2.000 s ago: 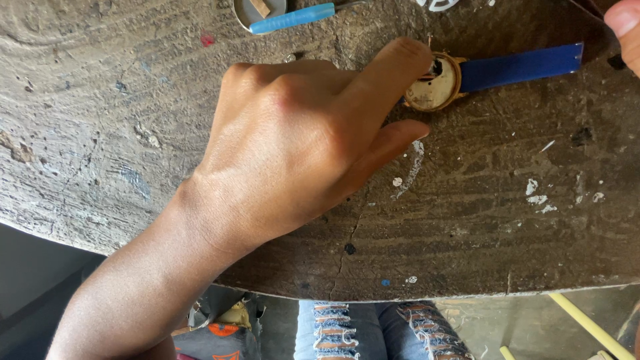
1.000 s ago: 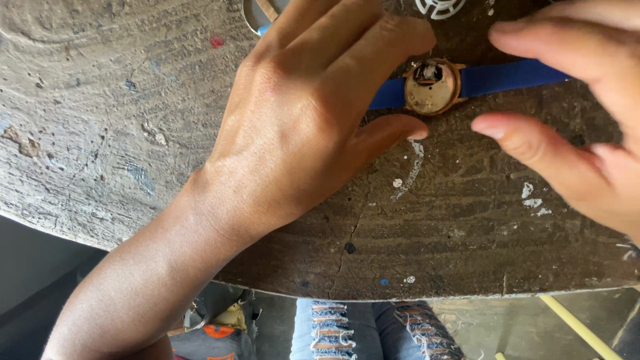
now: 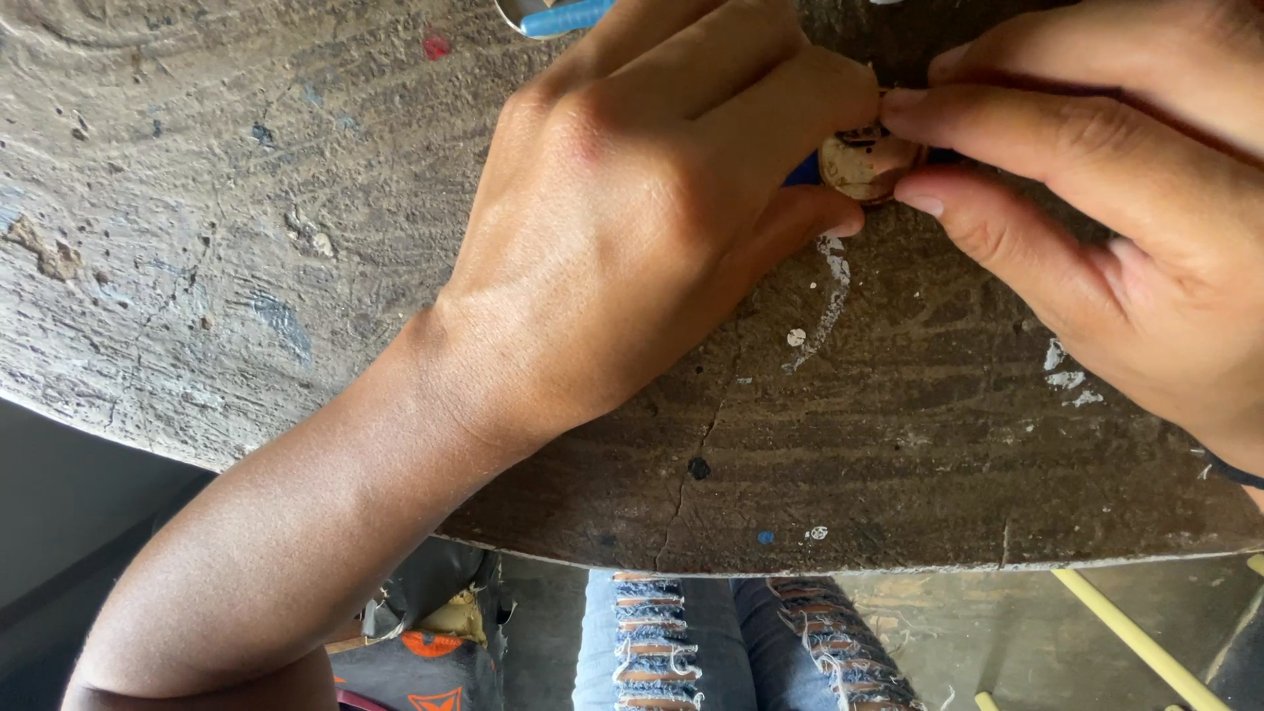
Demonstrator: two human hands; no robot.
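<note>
A round gold-coloured wristwatch case (image 3: 867, 168), its back off and the inside showing, lies on the worn wooden table (image 3: 612, 494). Parts of its blue strap (image 3: 805, 172) show beside it; the rest is hidden by the hands. My left hand (image 3: 632, 217) grips the case from the left, with the index finger at its upper edge and the thumb at its lower edge. From the right, my right hand (image 3: 1086, 188) pinches the case with thumb and index finger.
A small round dish (image 3: 512, 14) with a light blue handled tool (image 3: 565, 18) lies at the top, partly cut off. The curved table edge runs along the bottom, above my legs in ripped jeans (image 3: 657, 642). A pale yellow bar (image 3: 1136, 637) shows below, right.
My right hand has come in from the right edge and moved left onto the watch. My left fingers now cover more of the case's left side.
</note>
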